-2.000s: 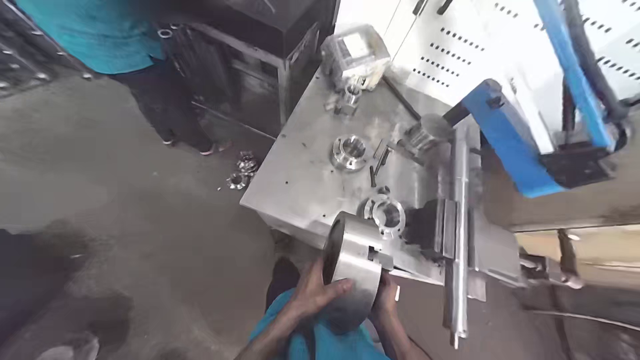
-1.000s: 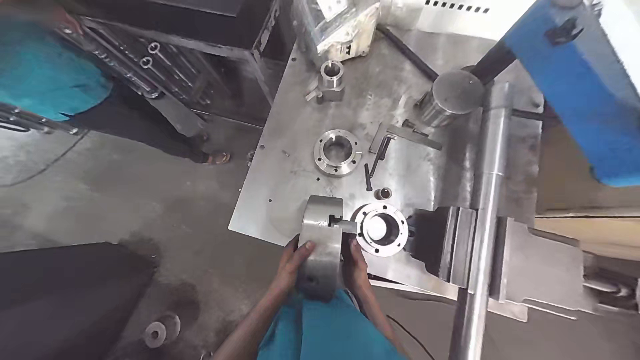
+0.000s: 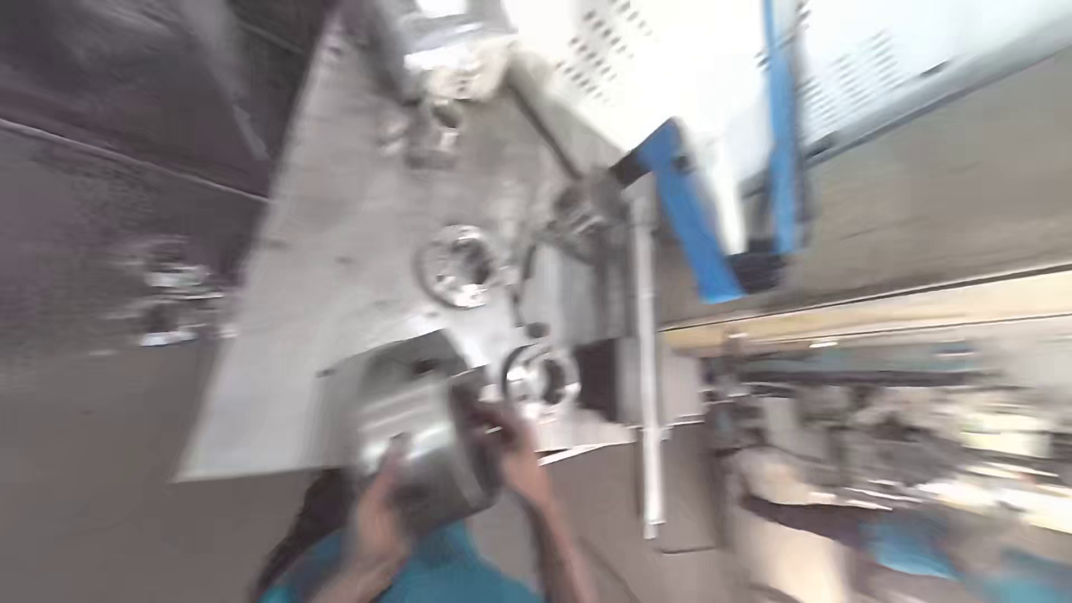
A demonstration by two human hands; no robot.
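Between my two hands is a thick round metal chuck, above my lap at the table's near edge. My left hand grips its left side. My right hand holds its right side, near the jaw. Just right of the chuck, a flanged metal ring lies on the metal table. Farther back lies another flanged ring. The view is strongly blurred, so the exact finger positions are unclear.
A metal fitting and a plastic-wrapped box stand at the back. On the right are a long metal bar and a blue machine frame. Metal pieces lie on the floor at left.
The view has swung right, and the co-worker at the left is out of frame. The chuck stays in both hands, its face turned differently from a second ago.
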